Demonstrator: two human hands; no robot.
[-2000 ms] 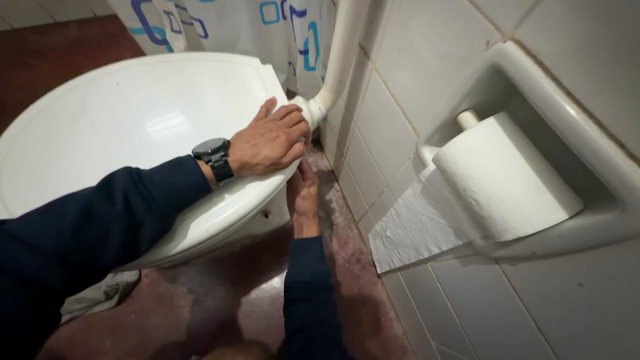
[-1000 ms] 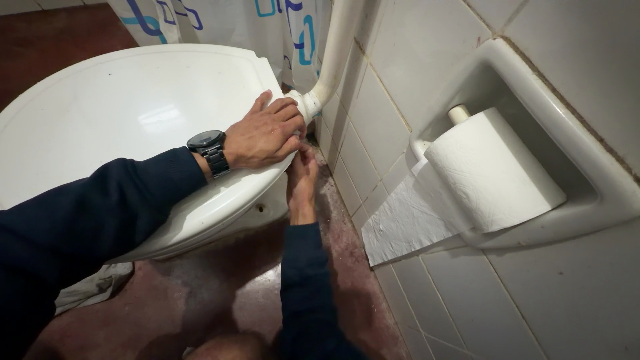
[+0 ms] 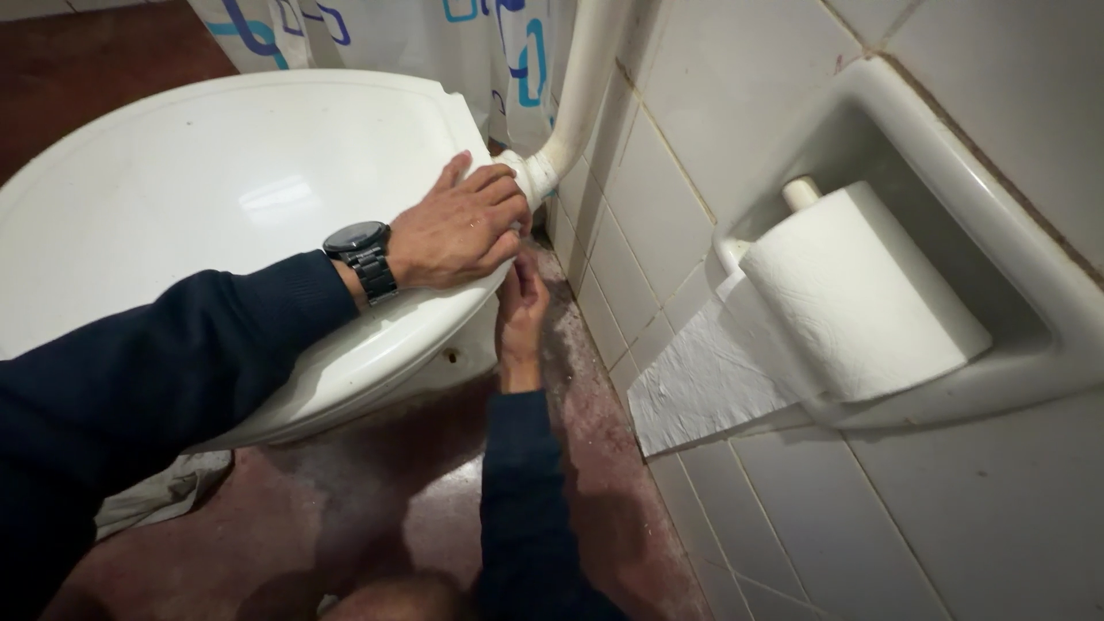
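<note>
My left hand, with a dark metal watch on its wrist, rests on the rear edge of the closed white toilet lid. Its fingers curl over the rim beside the flush pipe joint. Below that rim is my right hand, palm side partly showing, its fingertips reaching up under the back of the seat. What those fingertips touch is hidden. The toilet's base shows a small hole in its side, left of my right hand.
A white pipe rises along the tiled wall. At the right, a toilet paper roll hangs in a recessed ceramic holder. Behind the toilet hangs a patterned curtain. A grey cloth lies on the red floor.
</note>
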